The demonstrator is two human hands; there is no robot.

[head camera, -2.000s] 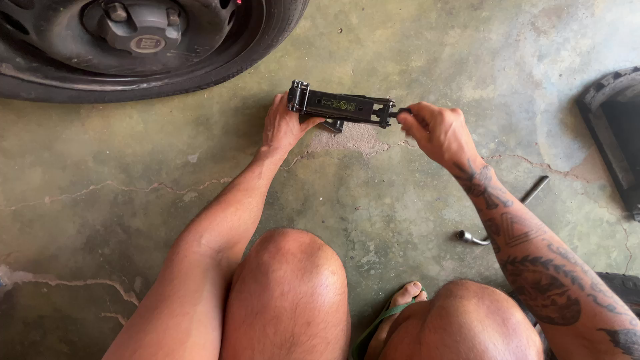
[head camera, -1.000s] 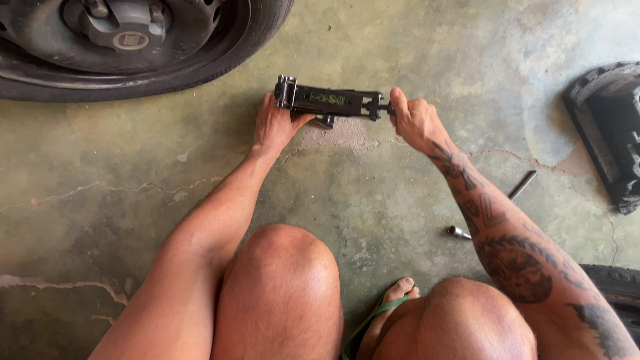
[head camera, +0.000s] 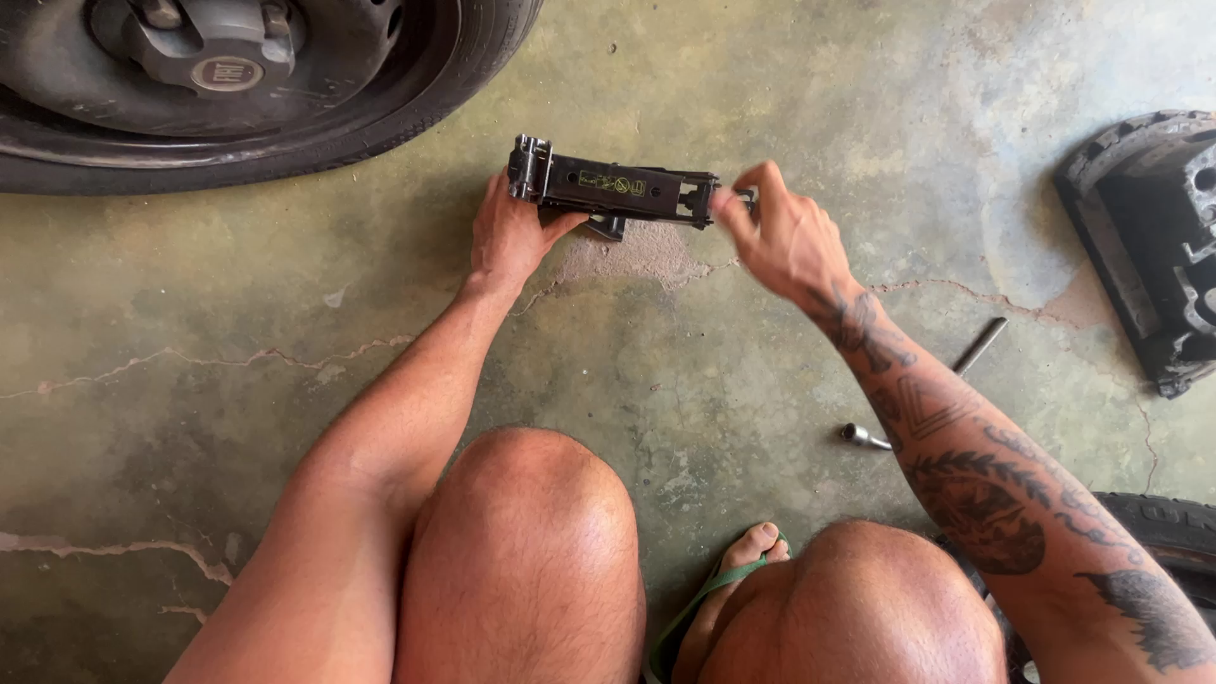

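A black metal scissor jack (head camera: 617, 188) is held above or on the concrete floor, near the wheel; the view from above does not settle which. My left hand (head camera: 513, 228) grips its left end from below, the thumb along the lower edge. At the jack's right end, my right hand (head camera: 784, 228) has its thumb and index finger around the end of the screw, partly blurred. Yellow-green markings show on the jack's upper face. Under my right forearm lies an L-shaped lug wrench (head camera: 864, 437), its middle hidden by the arm.
A car wheel with a dark steel rim and black tyre (head camera: 399, 138) fills the upper left. On the right lies a dark metal and plastic part (head camera: 1130, 275). Another tyre (head camera: 1159, 532) shows at the lower right, partly behind my arm. Cracks run across the concrete floor (head camera: 589, 380).
My right hand has changed its pose at the end of the jack's screw, its fingers turned differently. My left hand keeps its hold on the jack.
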